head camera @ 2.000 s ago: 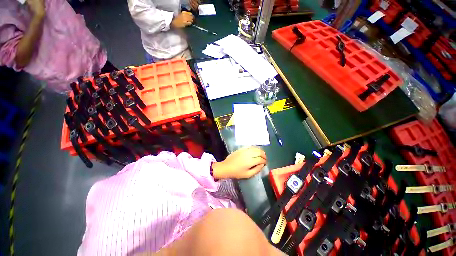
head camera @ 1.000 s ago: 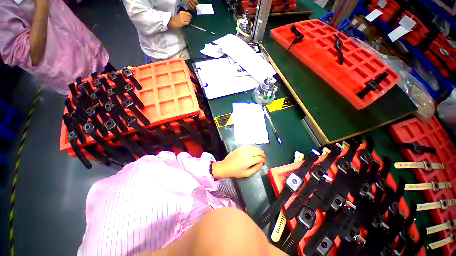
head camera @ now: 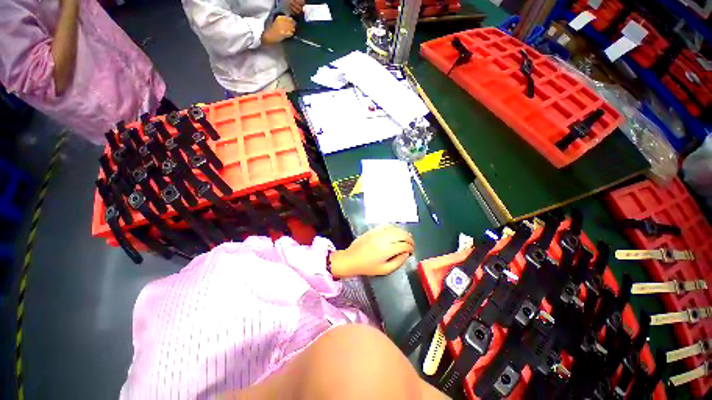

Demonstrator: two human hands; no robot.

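My left hand (head camera: 376, 251) rests on the near edge of the bench, left of the watch tray, fingers curled in; nothing shows in it, and its palm is hidden. The red tray (head camera: 436, 273) is crowded with black-strap smartwatches (head camera: 478, 334), straps overlapping and hanging over the edge. One smartwatch (head camera: 457, 281) has a bright, light screen. A cream strap (head camera: 434, 351) hangs at the tray's left corner. A large blurred skin-coloured shape fills the bottom centre; I cannot tell what part it is. My right hand is not seen.
A paper sheet (head camera: 388, 191) and pen (head camera: 424, 193) lie beyond my hand, near a clear bottle (head camera: 412, 141) and clipboard (head camera: 343, 117). Stacked trays (head camera: 261, 141) stand left. Another red tray (head camera: 500, 70) lies behind; one with cream-strap watches (head camera: 663, 287) is right. Two people stand at the upper left.
The view has shifted slightly. My left hand stays in the same place on the bench edge. The trays and watches show no clear change.
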